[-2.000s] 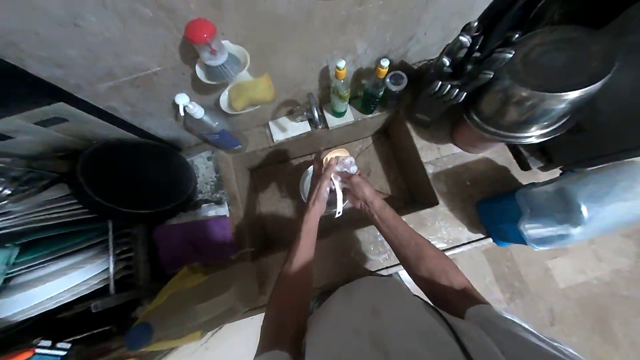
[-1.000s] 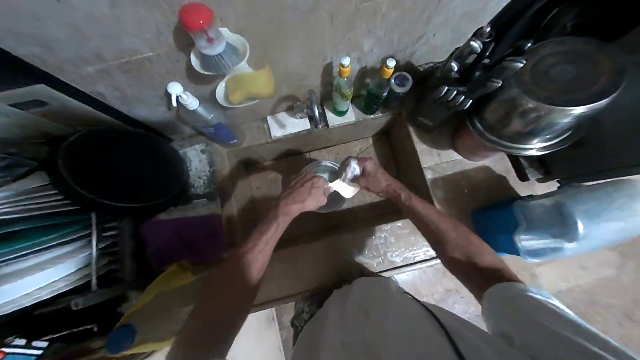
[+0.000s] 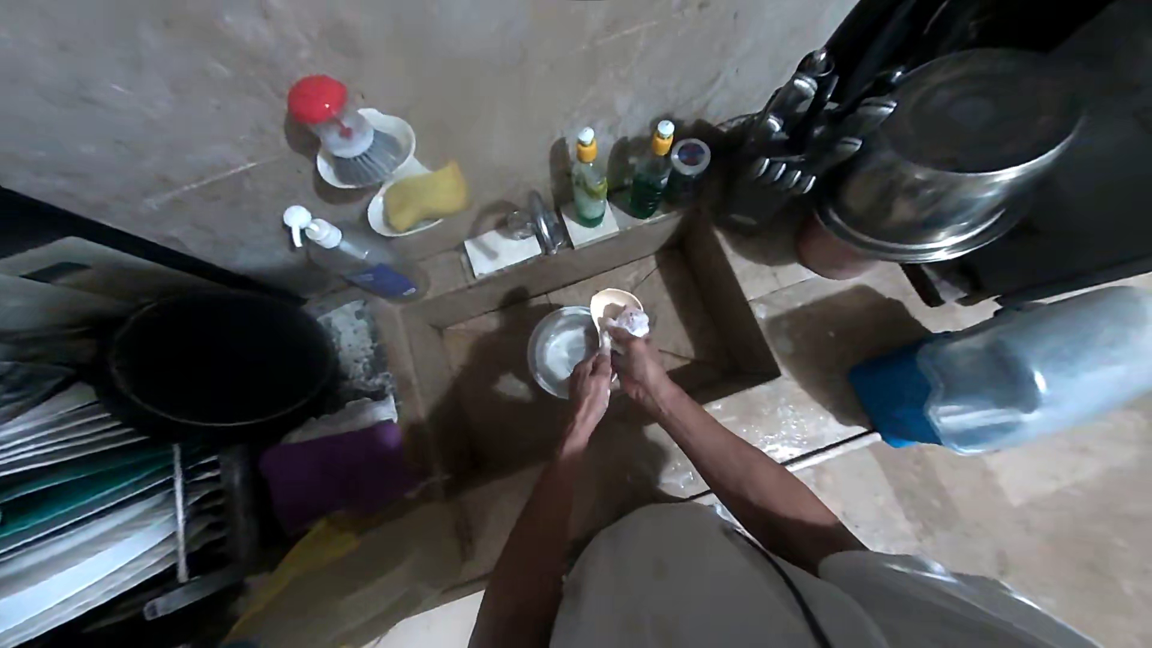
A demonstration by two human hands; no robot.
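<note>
Over the tiled sink (image 3: 504, 405), my left hand (image 3: 591, 387) grips the handle of a pale spoon or ladle (image 3: 616, 304), its rounded head pointing away from me. My right hand (image 3: 637, 360) holds a whitish crumpled scrubber (image 3: 632, 322) against the lower edge of that head. A round metal bowl (image 3: 560, 349) sits in the sink, just left of the utensil and partly behind it. Both hands are close together, nearly touching.
Behind the sink stand a faucet (image 3: 545, 223), two green bottles (image 3: 589, 184), a pump bottle (image 3: 355, 261) and a yellow sponge (image 3: 427, 196). Left are a black tub (image 3: 220, 360) and racked plates (image 3: 81, 558); right, a steel pot (image 3: 945, 180) and a blue-based clear container (image 3: 1035, 378).
The pale utensil's head now points toward the faucet; two seconds ago its handle pointed toward me, and one second ago it lay mostly hidden between the hands. My hands have come closer together since then.
</note>
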